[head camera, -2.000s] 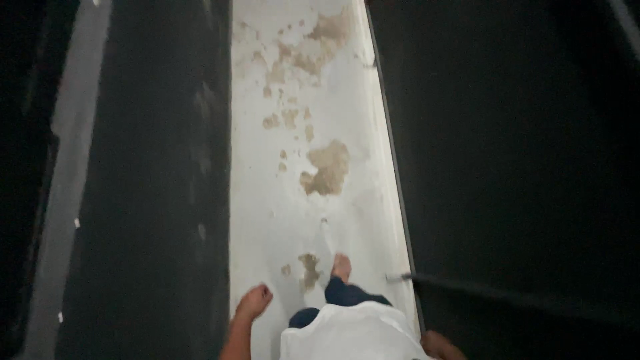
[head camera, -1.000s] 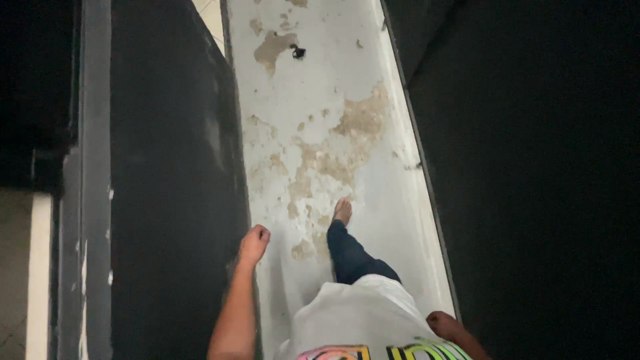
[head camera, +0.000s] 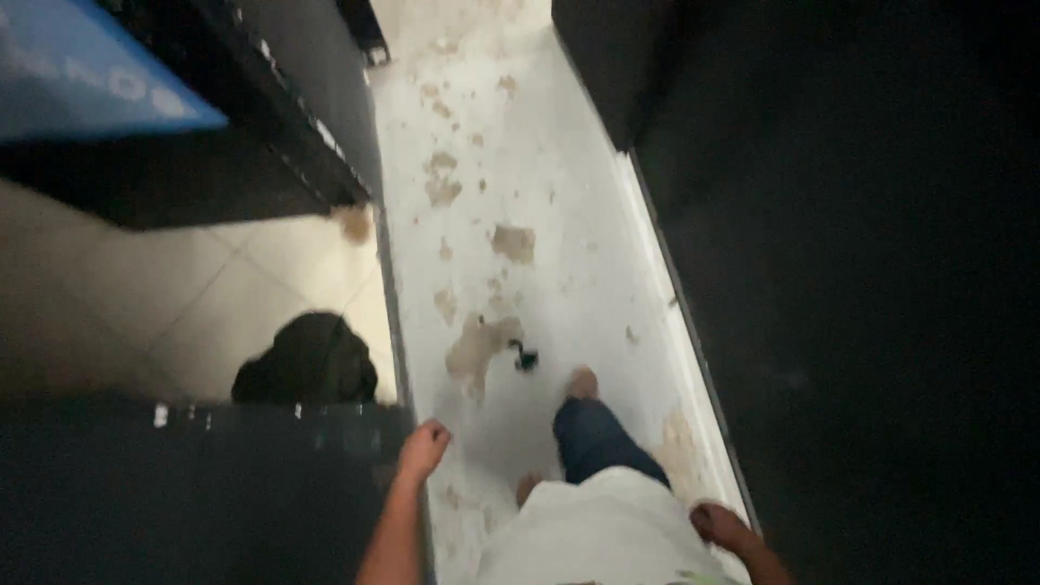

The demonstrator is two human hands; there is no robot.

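Observation:
My left hand [head camera: 425, 447] hangs at my left side over the edge of the worn pale floor strip [head camera: 569, 244], with its fingers curled and nothing seen in them. Low on the right, my right hand [head camera: 717, 524] is beside the white shirt [head camera: 605, 528], loosely curled; its palm is partly hidden. A bare foot [head camera: 582, 383] is forward on the floor below a dark blue trouser leg [head camera: 597, 439], and part of the other foot shows behind. A small black thing [head camera: 526, 357] lies on the floor just ahead of the forward foot, too blurred to name.
Dark walls [head camera: 829, 244] bound the narrow passage on the right, and a dark partition [head camera: 195, 487] with chipped edges on the left. An opening at left shows a tiled floor [head camera: 268, 268] with a dark, soft-looking heap [head camera: 309, 361]. A blue panel [head camera: 97, 81] bears writing.
The view has moved forward along the passage; the small black thing is now close to my feet. The opening with the dark heap has come into view at left. Both hands stay low at my sides.

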